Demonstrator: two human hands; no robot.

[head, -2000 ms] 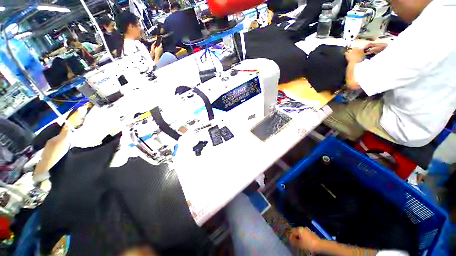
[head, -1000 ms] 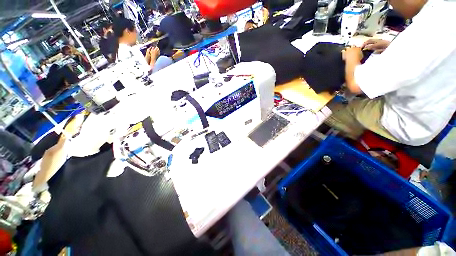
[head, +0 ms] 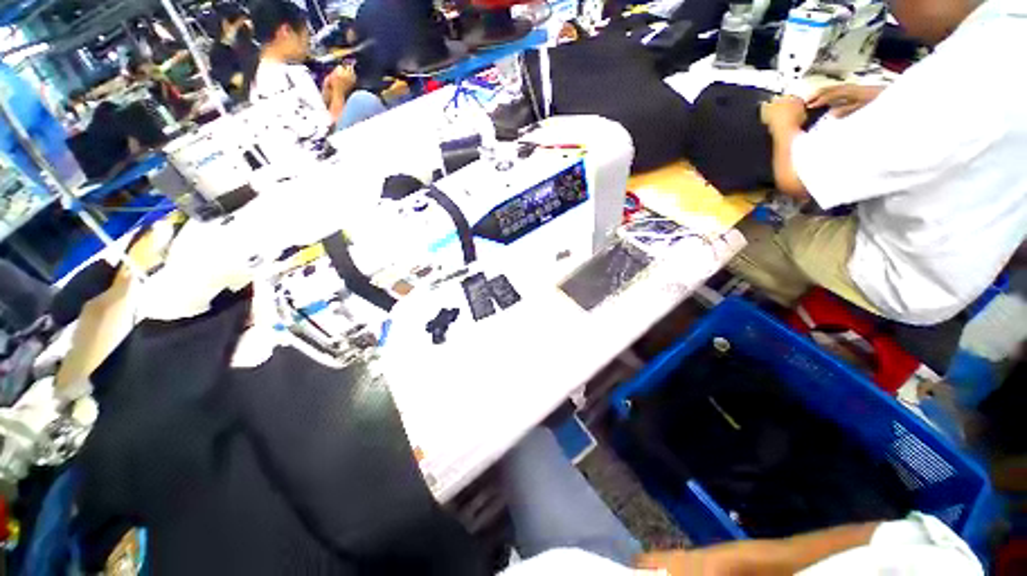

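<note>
A large black ribbed garment panel lies left of the needle area and hangs over the table's front edge. The white sewing machine has black strips draped over its head. Two small black rectangular pieces and a knotted black scrap lie flat beside the machine bed. A bare forearm with a pale sleeve crosses the bottom right edge. My right hand cannot be made out there; the forearm is cut off by the picture's edge. My left hand is not in view. White cloth shows at the bottom centre.
A blue crate holding black pieces stands on the floor to the right. A dark flat rectangle lies on the table right of the machine. A person in a white shirt works at the neighbouring machine. My leg is below the table's front edge.
The hand tips at the bottom left and the fist near the crate, seen two seconds ago, are gone from view. The forearm shows more at the bottom right. The small pieces still lie there.
</note>
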